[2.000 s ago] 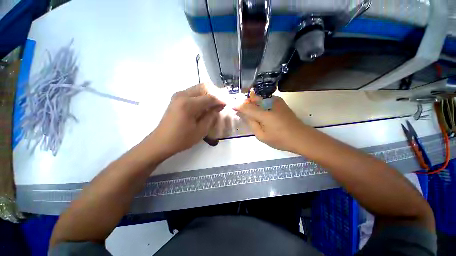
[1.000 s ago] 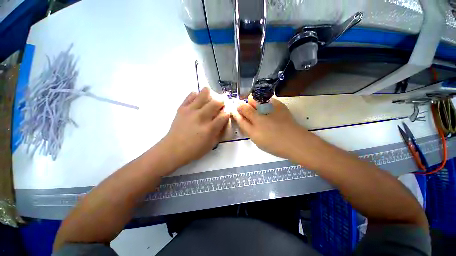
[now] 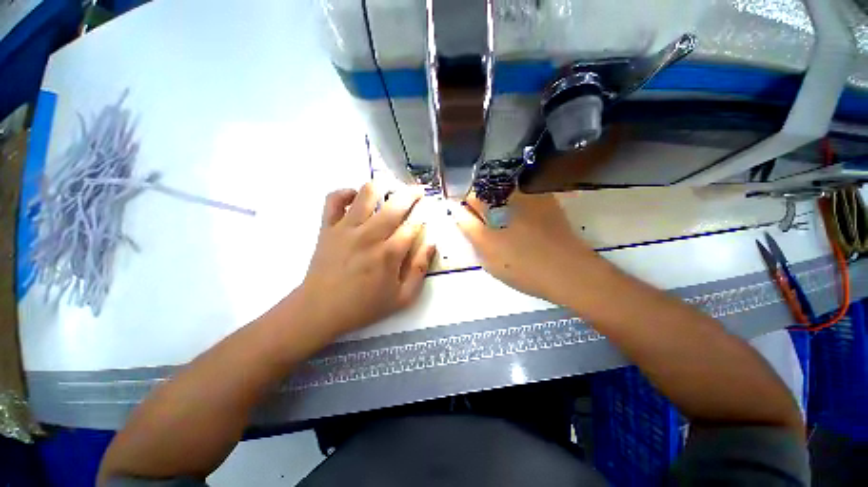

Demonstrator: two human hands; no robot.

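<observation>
My left hand (image 3: 366,252) lies on the table just left of the presser foot area (image 3: 440,187), fingers spread and bent. My right hand (image 3: 523,243) is just right of it, its fingertips near the foot and partly under the dark attachment (image 3: 498,183). Bright light washes out the spot between my fingertips, so no piece can be made out in either hand. A heap of pale lilac-grey cord pieces (image 3: 90,204) lies at the table's left, one piece (image 3: 205,200) sticking out to the right.
The white sewing machine head (image 3: 562,33) with a blue stripe stands ahead, its tension knob (image 3: 575,119) at right. Snips (image 3: 785,276) with orange-red and blue handles lie at the right edge. A grey ruled band (image 3: 457,354) runs along the front edge, with blue crates (image 3: 633,428) below.
My left hand has opened its fingers and shifted slightly left and down from the foot. My right hand stays close by the foot. The whole view has shifted slightly.
</observation>
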